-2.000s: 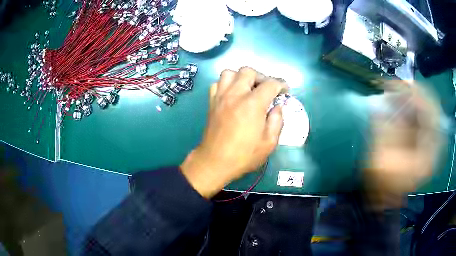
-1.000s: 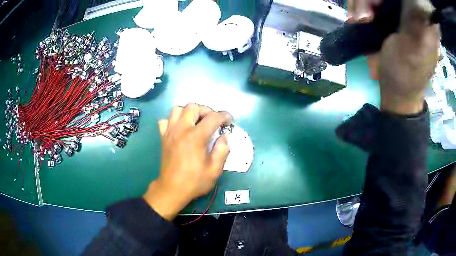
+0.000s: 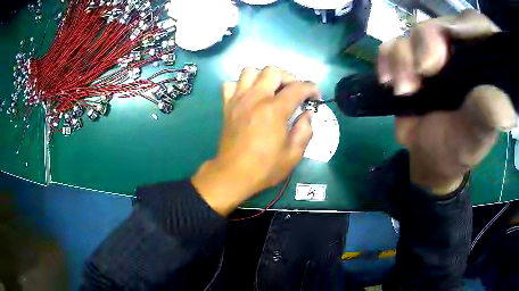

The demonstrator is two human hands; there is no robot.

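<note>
My left hand point(image 3: 259, 125) holds a white plastic housing point(image 3: 323, 136) on the green mat, with a small silver-and-black wired component point(image 3: 311, 105) between thumb and fingers at its upper edge. A thin red lead point(image 3: 273, 203) runs from under my left hand over the bench edge. My right hand point(image 3: 441, 96) is closed around a thick black electric screwdriver point(image 3: 370, 95), held sideways. Its thin bit points left and reaches the component; whether it touches a screw cannot be told. My left fingers hide part of the housing.
A pile of red-wired components point(image 3: 102, 57) fans out at the left. White round housings point(image 3: 202, 23) lie at the back. The screw feeder point(image 3: 387, 23) stands behind the screwdriver, partly hidden. A small white label point(image 3: 311, 192) lies near the front edge of the mat point(image 3: 142, 153).
My right hand has brought the screwdriver from near the feeder down and left to the component. My left hand keeps its hold on the housing. The camera view has shifted.
</note>
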